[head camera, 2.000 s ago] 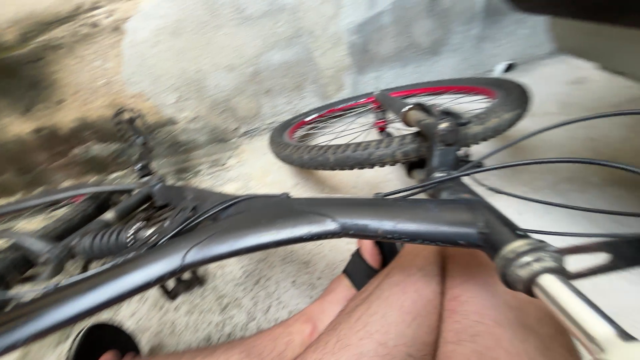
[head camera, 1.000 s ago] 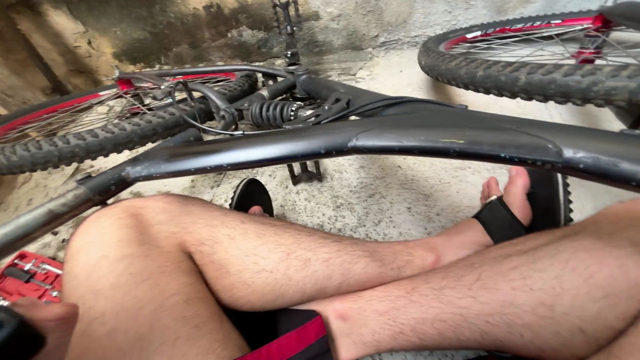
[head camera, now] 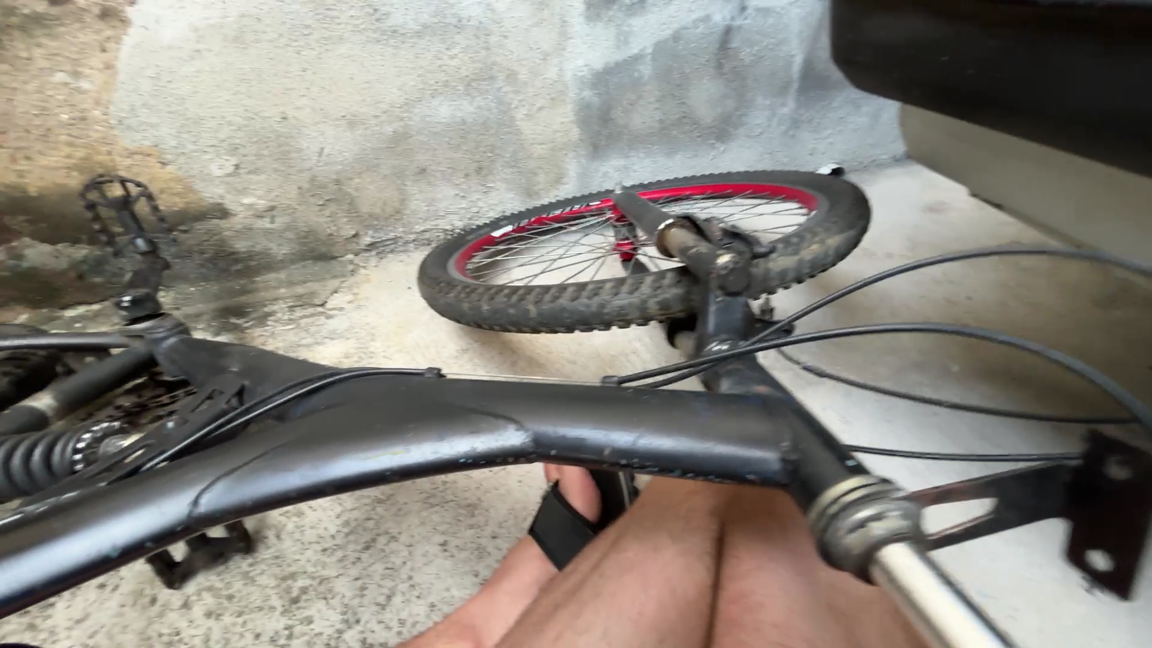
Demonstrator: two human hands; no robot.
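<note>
Neither my left hand nor my right hand shows in the head view. A black bicycle frame (head camera: 432, 427) lies on its side across my legs. The front wheel (head camera: 576, 306), with a red rim and knobby tyre, is toward the wall, joined to the suspension fork (head camera: 693, 247). A silver steerer tube (head camera: 931, 589) comes out of the headset (head camera: 864, 522) at the lower right. Beside it is a slotted black metal bracket (head camera: 999, 504). Black cables (head camera: 945, 331) curve off to the right. A coil shock spring (head camera: 45, 461) sits at the left edge.
One pedal (head camera: 124, 211) sticks up near the stained wall (head camera: 360, 117); another pedal (head camera: 200, 553) is low, by the concrete floor (head camera: 333, 576). My bent legs (head camera: 711, 576) and a sandalled foot (head camera: 567, 522) are under the frame. A dark object (head camera: 999, 81) overhangs at the upper right.
The view has swung right from the rear wheel and shock to the front wheel and headset. A part of a hand at the lower left one second ago is out of view now.
</note>
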